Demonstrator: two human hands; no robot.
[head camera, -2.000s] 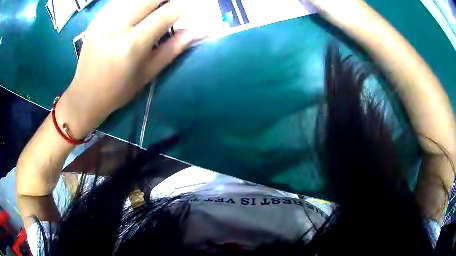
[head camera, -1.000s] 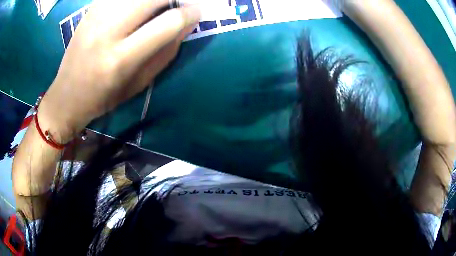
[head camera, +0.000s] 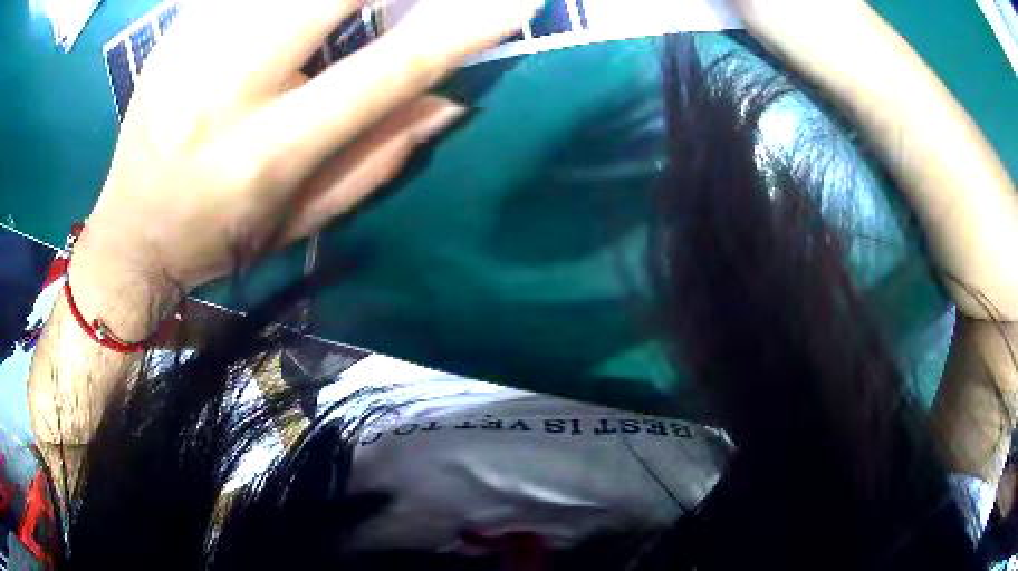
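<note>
My left hand (head camera: 251, 145), with a red cord bracelet at the wrist, lies over a die-cut adhesive sheet (head camera: 133, 47) at the top left. Its thumb stands apart from the extended fingers, and nothing shows gripped between them. Some fingertips are cut off or blurred at the top edge. The sheet has dark blue-black rectangles divided by white lines. A blank white strip (head camera: 659, 17) runs right from it to my right wrist. My right forearm shows at the right; the hand itself is beyond the top edge.
A glossy green mat (head camera: 536, 223) covers the bench, with its front edge near my body. A white sheet piece (head camera: 65, 17) lies at the top left. Dark hair hangs across the lower view. A red object (head camera: 37, 519) shows at the bottom left.
My left hand has shifted slightly left, and its thumb has moved down, away from the fingers. The dark-patterned sheet shows a little further up and left. My right forearm has moved little.
</note>
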